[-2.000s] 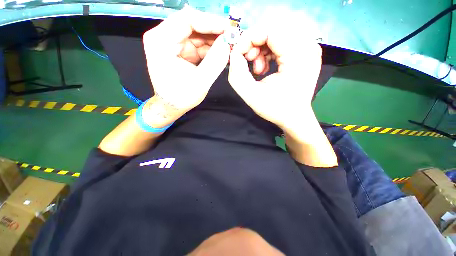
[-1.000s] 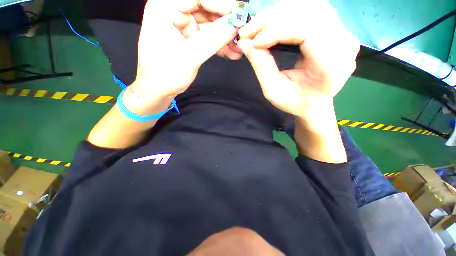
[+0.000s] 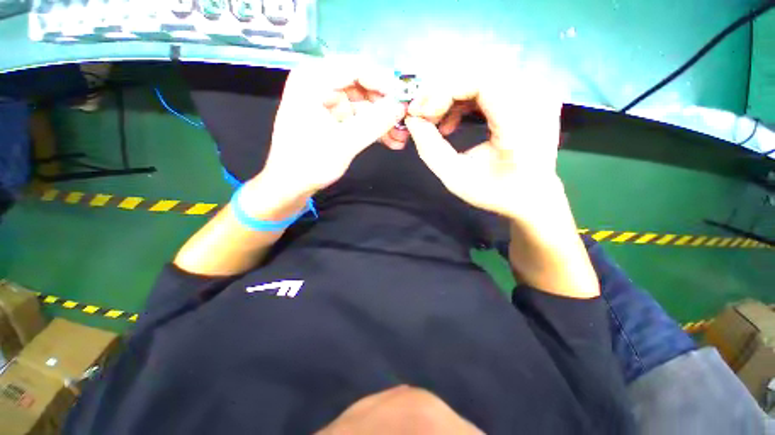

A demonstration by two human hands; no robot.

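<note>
A small circuit board [image 3: 409, 86], greenish and partly washed out by glare, is held between the fingertips of both hands at the bench edge. My left hand [image 3: 327, 123] pinches it from the left and wears a blue wrist strap [image 3: 257, 212]. My right hand [image 3: 501, 127] pinches it from the right with thumb and forefinger. The fingertips hide much of the board, and I cannot tell whether a housing is with it.
A whitish tray [image 3: 170, 25] with round pockets, some holding dark and green units, lies on the green mat [image 3: 612, 51] at the upper left. A black cord [image 3: 692, 61] crosses the mat at right. Cardboard boxes [image 3: 64, 361] stand on the floor on both sides.
Against one second ago, both hands and the board appear lower in the picture, and more of the bench and the whitish tray shows. Both hands still hold the board.
</note>
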